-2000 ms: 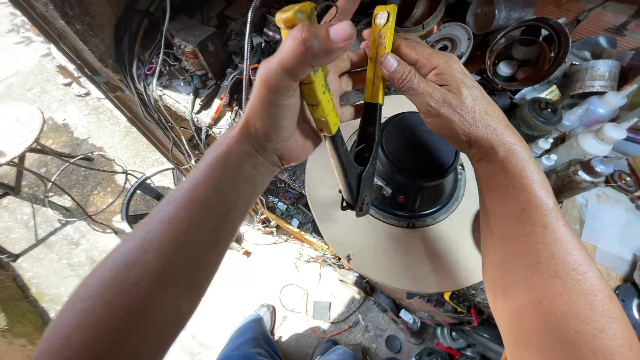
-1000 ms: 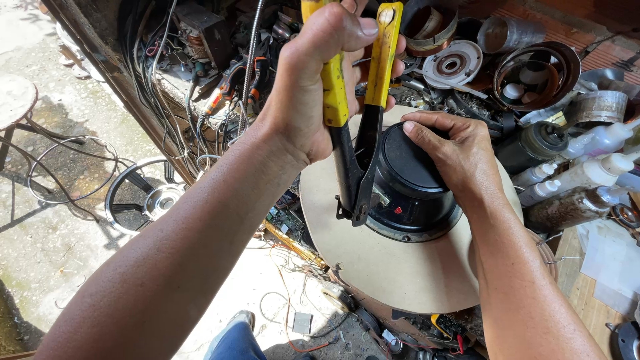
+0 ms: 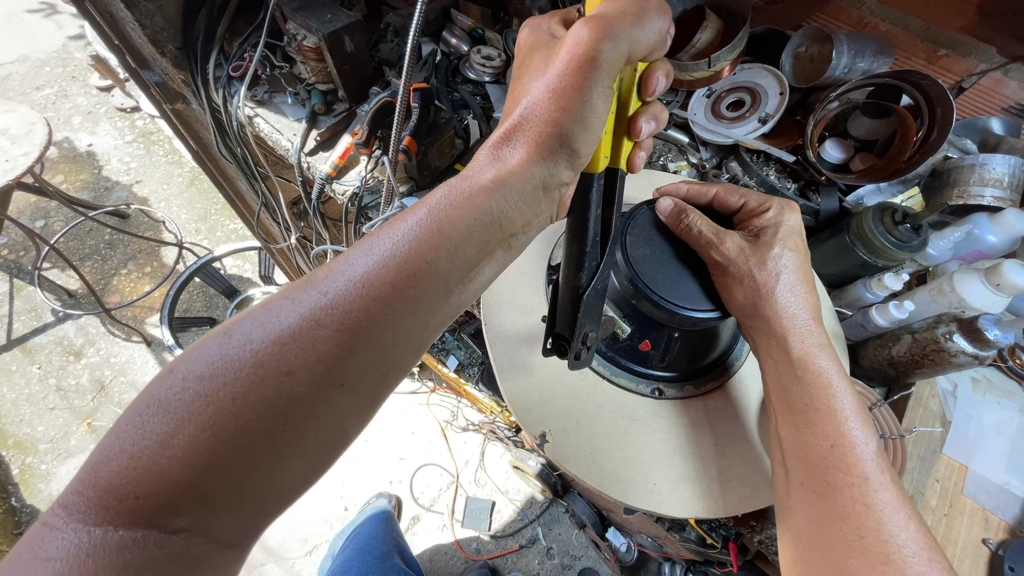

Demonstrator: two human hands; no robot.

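A black loudspeaker driver (image 3: 672,272) lies magnet side up on a round beige board (image 3: 640,448). My left hand (image 3: 584,80) is closed around the yellow handles of a hand riveter (image 3: 596,232), whose black head points down beside the speaker's frame. Whether its tip touches the frame's rim is hidden. My right hand (image 3: 744,240) rests on the speaker's back cover, thumb on top and fingers over the far edge. A metal terminal and a red mark show on the near side of the frame.
Plastic bottles (image 3: 944,296) and metal rings (image 3: 880,128) crowd the right. Cables (image 3: 232,120), orange-and-black pliers (image 3: 412,120) and a transformer (image 3: 320,48) lie at the upper left. A speaker basket (image 3: 172,312) is on the ground at left. My knee (image 3: 372,544) is below.
The riveter's handles, spread apart two seconds ago, have closed together in my left hand. My right hand has moved from a yellow handle down to the speaker's back cover.
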